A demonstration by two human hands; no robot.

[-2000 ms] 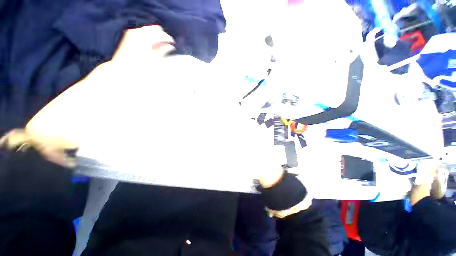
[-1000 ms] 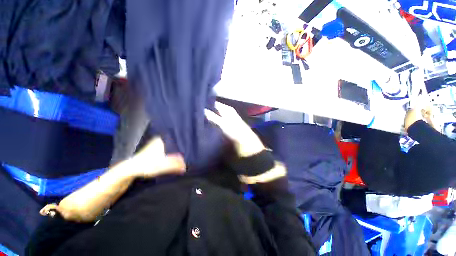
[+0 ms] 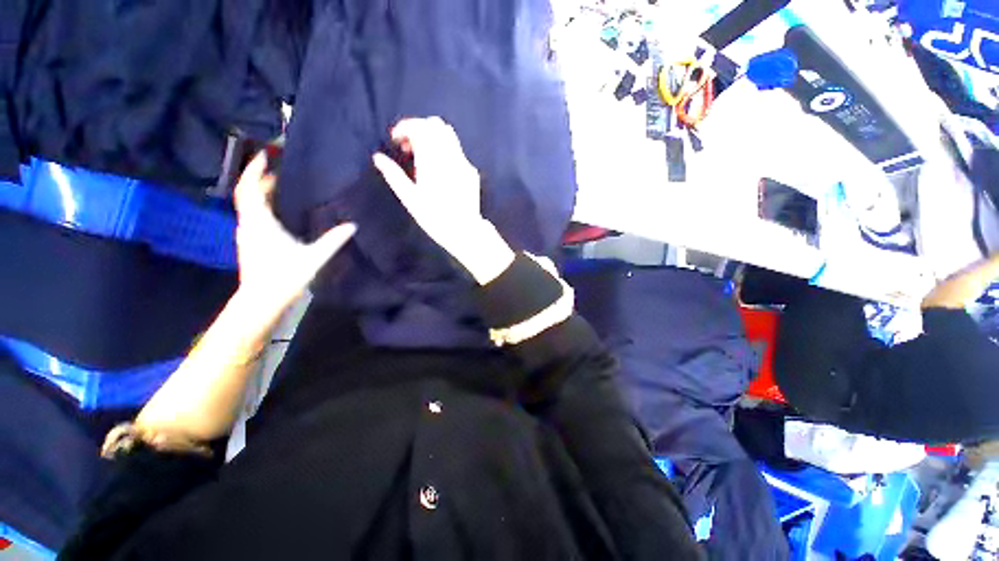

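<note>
The navy garment piece point(image 3: 482, 99) hangs over the table edge and down onto my lap, with its lower end bunched at my black jacket. My left hand point(image 3: 274, 236) is at the left edge of the cloth, thumb spread away from the fingers. Whether its fingers grip any cloth is hidden. My right hand point(image 3: 438, 181) is over the middle of the cloth, thumb and fingers apart, with a little cloth showing between them. I cannot tell if it pinches the cloth.
Scissors point(image 3: 688, 93), dark scraps, a blue object point(image 3: 772, 69) and a mobile phone point(image 3: 788, 206) are on the white table point(image 3: 624, 186). Blue crates point(image 3: 164, 219) with navy cloth are at left. Another person's arm point(image 3: 964, 285) is at right, near a red patch point(image 3: 764, 351).
The table has been replaced in front of me by the navy cloth on my lap. Over the last second both hands moved up along the cloth and my left hand's thumb spread.
</note>
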